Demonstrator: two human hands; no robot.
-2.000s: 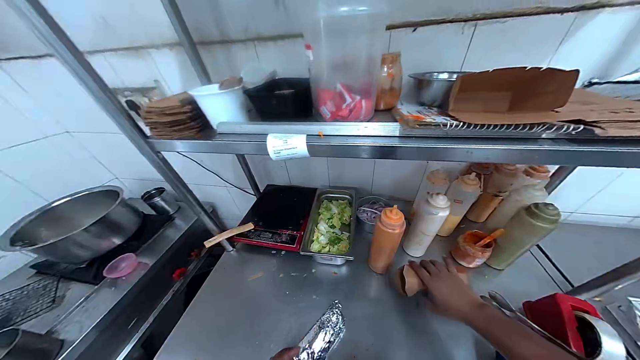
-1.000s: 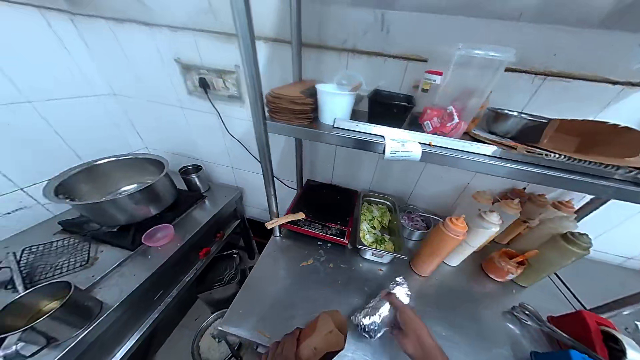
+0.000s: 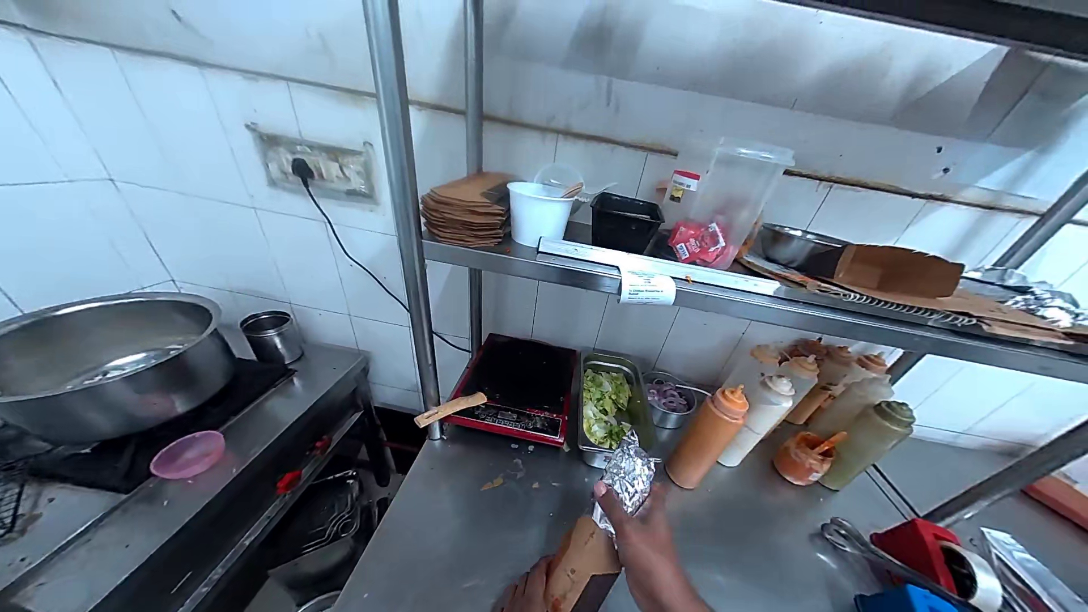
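Low in the head view, my right hand [image 3: 642,544] grips a foil-wrapped item [image 3: 629,480], thumb on the foil. The foil's lower end is in the mouth of a brown cardboard sleeve [image 3: 582,565], which my left hand [image 3: 527,588] holds from the left at the bottom edge. What the foil wraps is hidden. Just behind the foil stands a steel tray of chopped lettuce [image 3: 605,408], with a steel bowl of sliced onion [image 3: 670,399] beside it. An orange squeeze bottle [image 3: 708,438] and a white one [image 3: 758,419] stand to the right of my hands.
A red-edged induction cooktop [image 3: 523,387] has a wooden handle [image 3: 450,410] at its left corner. An open sauce jar [image 3: 803,459] and a green bottle [image 3: 869,444] are farther right, near a red tape dispenser [image 3: 918,552]. Above runs a steel shelf [image 3: 765,306]; a large pot [image 3: 110,365] sits left.
The foil-wrapped item and cardboard sleeve, apart a second ago, now meet end to end. Two seconds ago my right hand was at the sleeve near the bottles. The view has swung.
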